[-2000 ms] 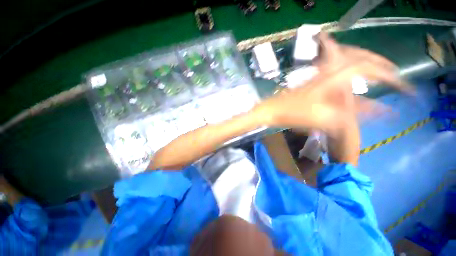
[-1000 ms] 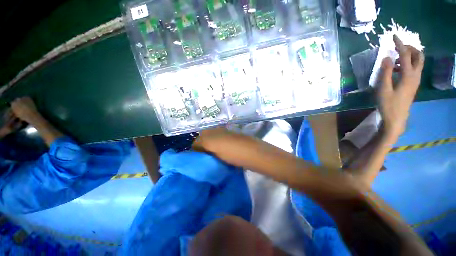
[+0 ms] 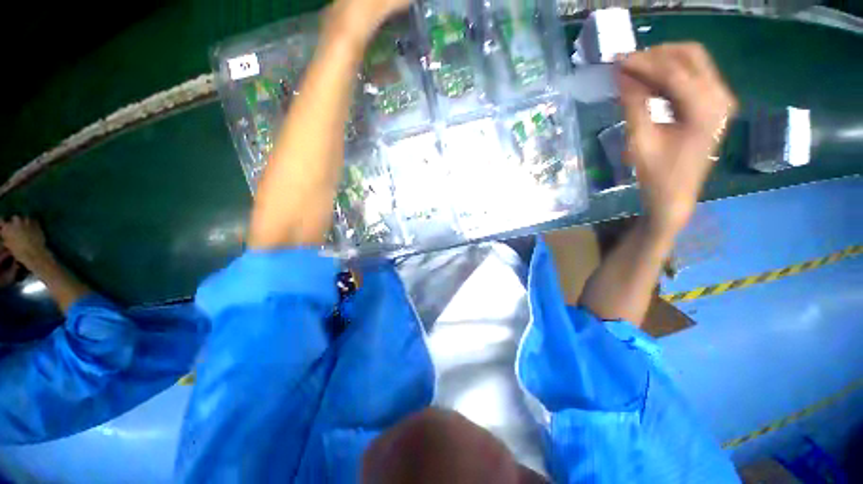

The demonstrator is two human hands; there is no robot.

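The clear blister tray lies on the green bench in front of me, with green circuit boards in its pockets and glare over the front row. My left forearm crosses the tray's left part. My left hand is at the top edge of the picture, partly cut off, so its fingertips and any hold are hidden. My right hand is raised right of the tray, blurred, with fingers curled; I cannot tell if it holds something. A little white shows beside its fingers.
White stacked blocks stand behind the right hand and farther right. A grey stack lies beside the tray. Brown cardboard is below the bench edge. Another person's hand and blue sleeve are at the left.
My left arm has swung from low across my body to over the tray. My right hand has left the loose white strips, moved left and curled its fingers. The view has shifted.
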